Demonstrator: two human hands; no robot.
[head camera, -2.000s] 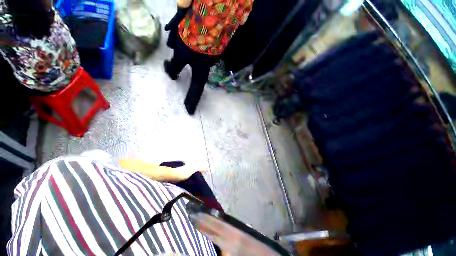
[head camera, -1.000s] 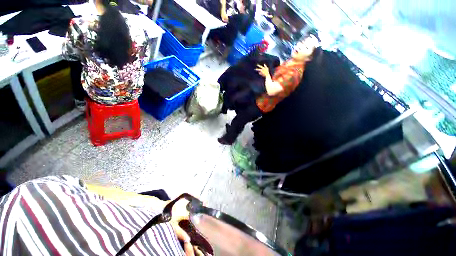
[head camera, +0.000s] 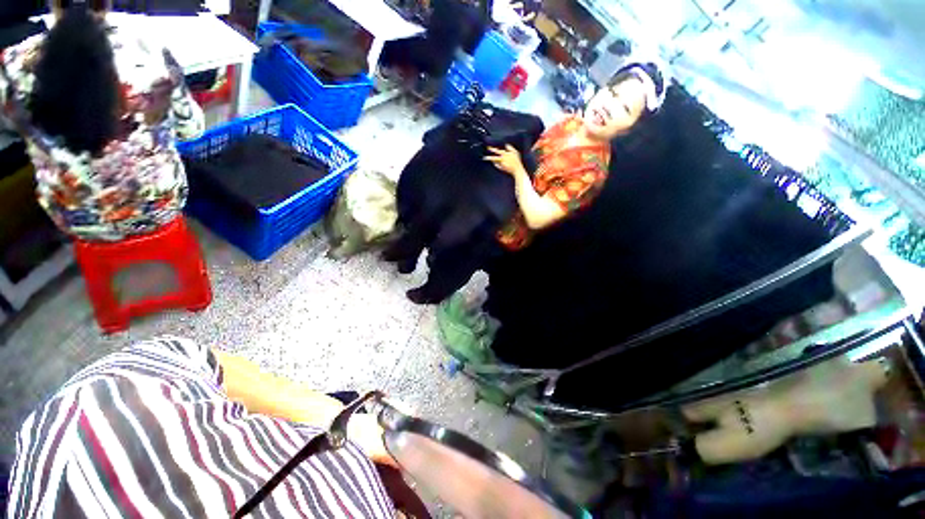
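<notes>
My left forearm reaches right from a striped sleeve at the lower left. My left hand (head camera: 367, 436) is partly hidden behind the black eyewear frame and blurred. It seems closed on a dark garment, of which only a small black edge and a maroon part (head camera: 408, 495) show by the hand. The rest of the garment is hidden or cut off by the lower edge. My right hand is not in view.
Ahead, a person in an orange patterned top (head camera: 576, 167) carries black garments (head camera: 456, 188) on hangers beside a long black garment rack (head camera: 659, 243). Blue crates (head camera: 269, 228), a pale sack (head camera: 363, 208) and someone on a red stool (head camera: 147, 269) are left. A dress form (head camera: 791, 411) lies right.
The view has lifted and turned from the floor and navy rack toward the aisle. The person in orange now faces this way with the black garments. My forearm stays low in view.
</notes>
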